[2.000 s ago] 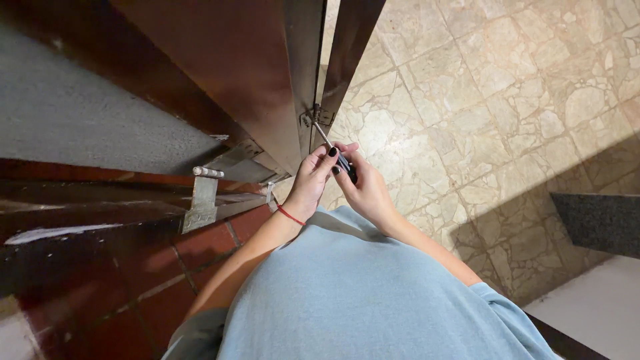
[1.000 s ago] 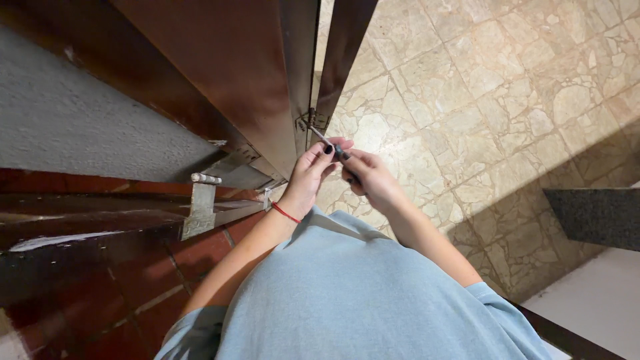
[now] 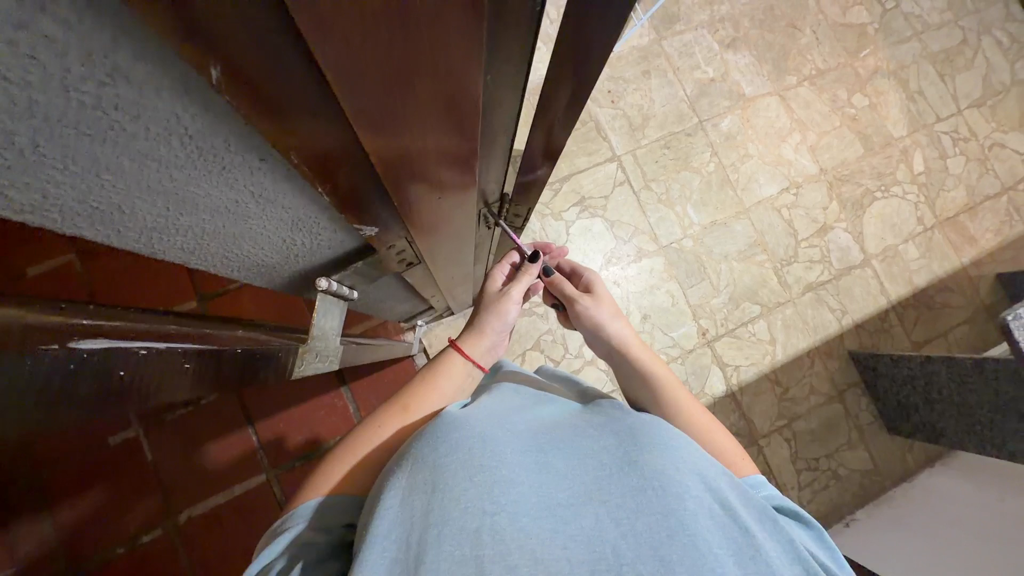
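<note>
A screwdriver (image 3: 513, 235) runs between my two hands and a metal hinge (image 3: 504, 212) on the dark wooden door frame. Its shaft slants up and left, and its tip is at the hinge's left leaf, where small screws or holes show. My left hand (image 3: 510, 290), with a red cord at the wrist, has its thumb and fingers around the lower shaft. My right hand (image 3: 583, 298) is closed around the handle, which is mostly hidden by the fingers. The two hands touch or nearly touch.
Left of my hands stand a brown wooden jamb (image 3: 400, 96) and a rough grey wall (image 3: 160, 160). A loose hinge leaf with its knuckle (image 3: 324, 332) juts from a dark wooden door edge (image 3: 160, 344). A dark stone slab (image 3: 944, 396) is at right, above pale floor tiles (image 3: 768, 200).
My right fingers have shifted around the screwdriver's handle. The shaft stays slanted toward the hinge, with my left hand still near it.
</note>
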